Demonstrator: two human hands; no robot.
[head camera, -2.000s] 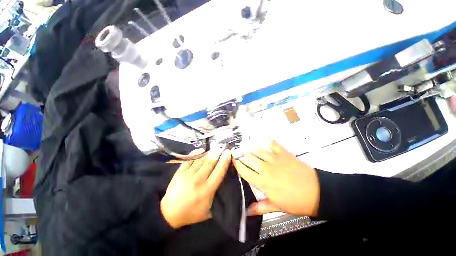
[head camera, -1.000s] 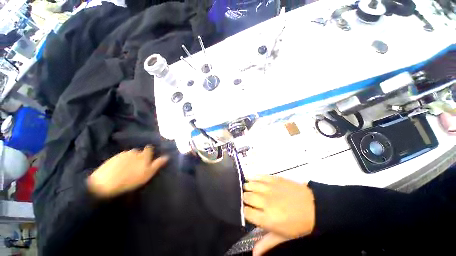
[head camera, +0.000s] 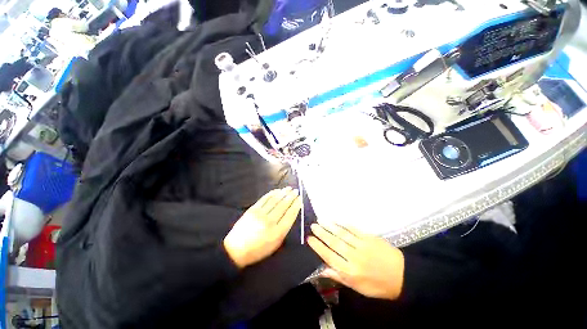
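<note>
A large black garment (head camera: 174, 160) lies heaped on the left of the sewing machine (head camera: 347, 51) and under my hands. A thin white cord (head camera: 302, 215) runs along its edge from the needle area (head camera: 289, 156) towards me. My left hand (head camera: 264, 227) lies flat on the fabric just left of the cord, fingers pointing to the needle. My right hand (head camera: 356, 258) is right of the cord, fingertips at the fabric edge; its thumb side is partly hidden. Whether the fingers pinch the cloth cannot be told.
Black-handled scissors (head camera: 405, 124) and a black device with a round dial (head camera: 473, 146) lie under the machine arm. A dark control panel (head camera: 512, 42) is at the machine's right end. The table has a ruler-marked front edge (head camera: 444, 222). A blue crate (head camera: 46, 181) and red item (head camera: 44, 247) are at left.
My left hand has moved right from the garment heap to beside the cord. My right hand stays near the cord. The view has shifted, showing the control panel and more table edge.
</note>
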